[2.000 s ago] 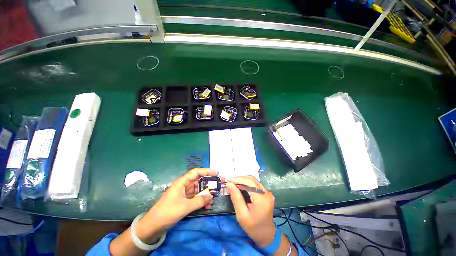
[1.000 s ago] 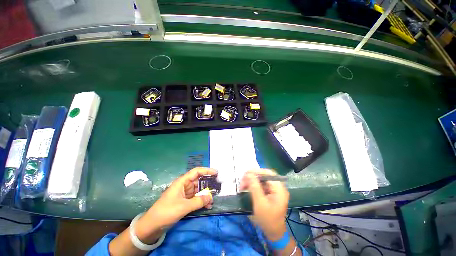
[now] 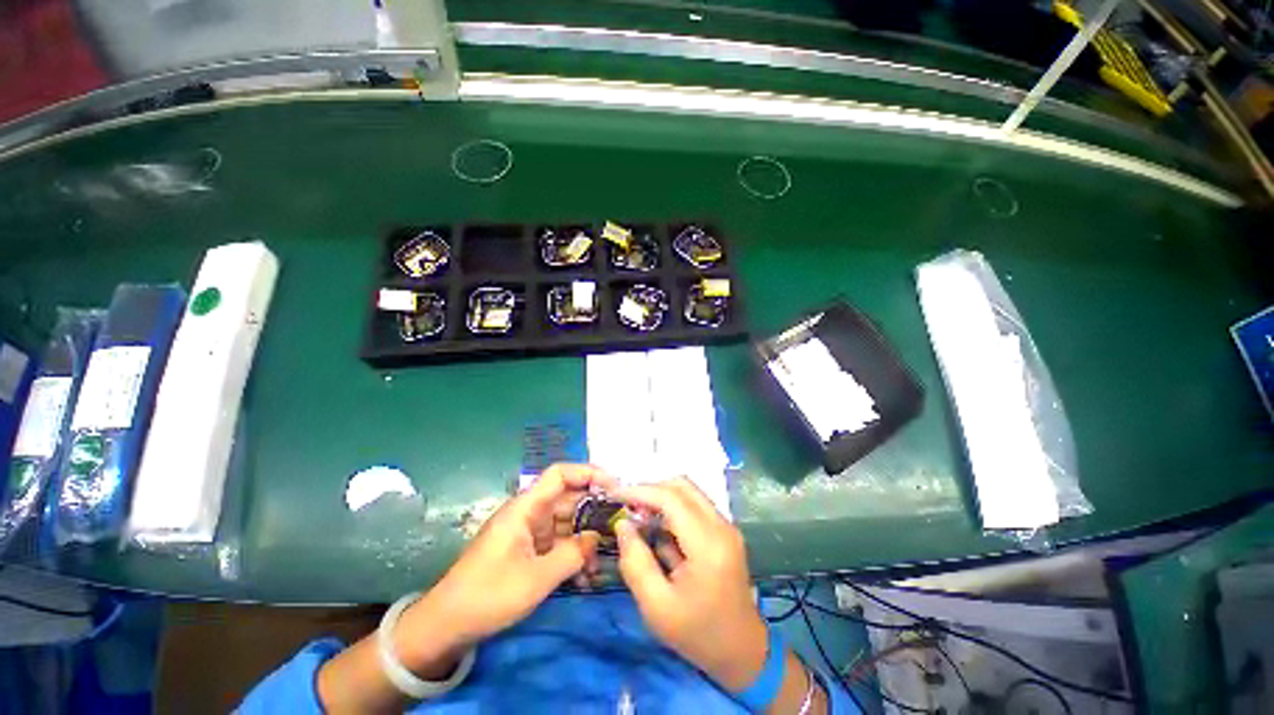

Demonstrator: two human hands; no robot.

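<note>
A small dark watch housing (image 3: 601, 516) with a shiny rim and a yellow bit is held above the mat's front edge. My left hand (image 3: 528, 548) grips it from the left. My right hand (image 3: 687, 576) is at its right side, with thumb and fingertips on the housing. A dark thin tool, likely tweezers, is partly hidden in my right fingers. Two white adhesive sheets (image 3: 650, 412) lie just beyond my hands, their lower ends partly covered by them.
A black tray (image 3: 552, 344) of housings, one pocket empty, lies beyond the sheets. A tilted black box (image 3: 887, 374) holds white pieces. A bagged white strip pack (image 3: 989, 405) lies right. A white box (image 3: 207, 391), blue bagged packs (image 3: 112, 419) and a white scrap (image 3: 380, 486) lie left.
My right hand has come back left from over the sheets to the housing, and its fingertips now touch it. My left hand still holds the housing, now turned. The camera view has shifted slightly.
</note>
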